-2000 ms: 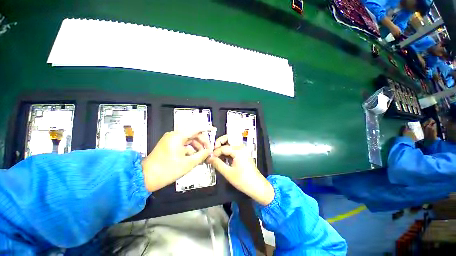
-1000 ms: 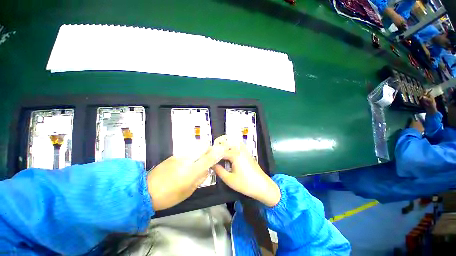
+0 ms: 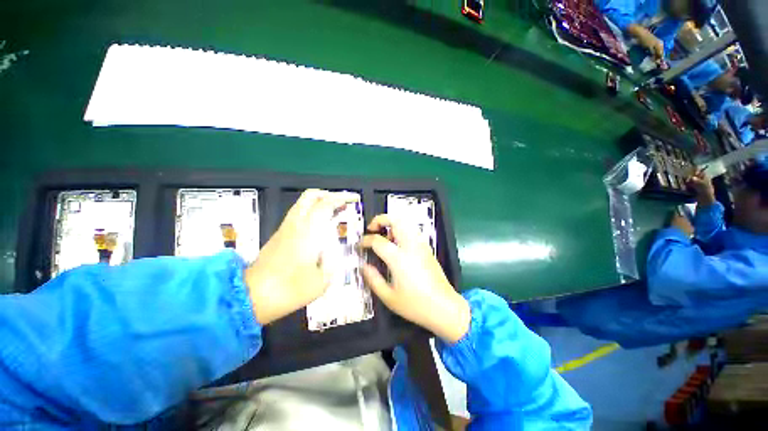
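A black tray (image 3: 286,337) holds several silver-white phone screen assemblies, each in its own slot. My left hand (image 3: 295,257) lies over the left side of the third assembly (image 3: 344,299), its fingertips at the upper part. My right hand (image 3: 408,274) is at the right edge of the same assembly, fingers bent and partly apart, over the gap to the fourth assembly (image 3: 410,208). The third assembly's orange flex cable (image 3: 342,229) shows between my hands. No piece is clearly visible in either hand. My sleeves hide the lower parts of the two left assemblies.
Long white toothed sheets (image 3: 286,101) lie beyond the tray on the green mat (image 3: 539,194). At the right are a clear plastic strip (image 3: 621,227), a dark tray of parts (image 3: 665,160) and a person in a blue smock (image 3: 699,269). More blue-sleeved people are at the upper right.
My hands, together over the third assembly a second ago, have moved apart. My left fingertips have moved up to its top, and my right hand is at its right edge.
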